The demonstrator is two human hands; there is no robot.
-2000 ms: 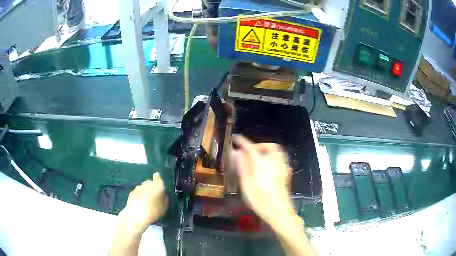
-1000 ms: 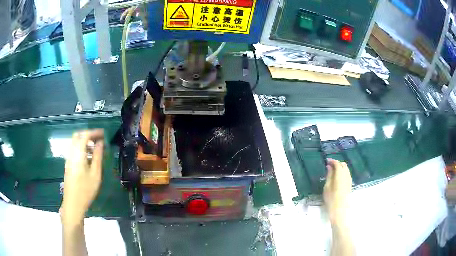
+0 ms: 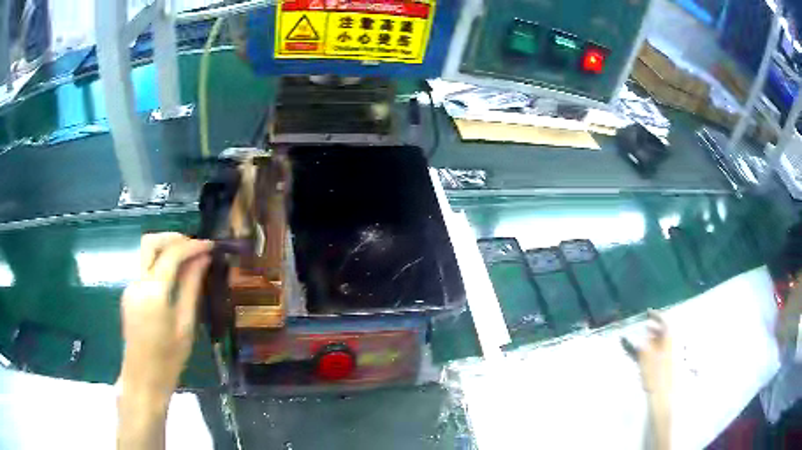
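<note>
The orange-brown fixture stands at the left side of the press base, with dark flaps on its left. My left hand is at the fixture's left side, fingertips pinched on a small dark bar-like piece; blur hides whether it is loose. My right hand is small and blurred over the white mat; a small dark spot shows at its fingertips, too unclear to name. The press head is raised behind the base's black top.
Several black phone frames lie on the green belt at right, and another dark frame at left. A red button is on the base front. The control box and warning label are above.
The press head has risen from its lower position. My left hand has moved right to the fixture. My right hand has moved right, away from the phone frames. The view has shifted slightly.
</note>
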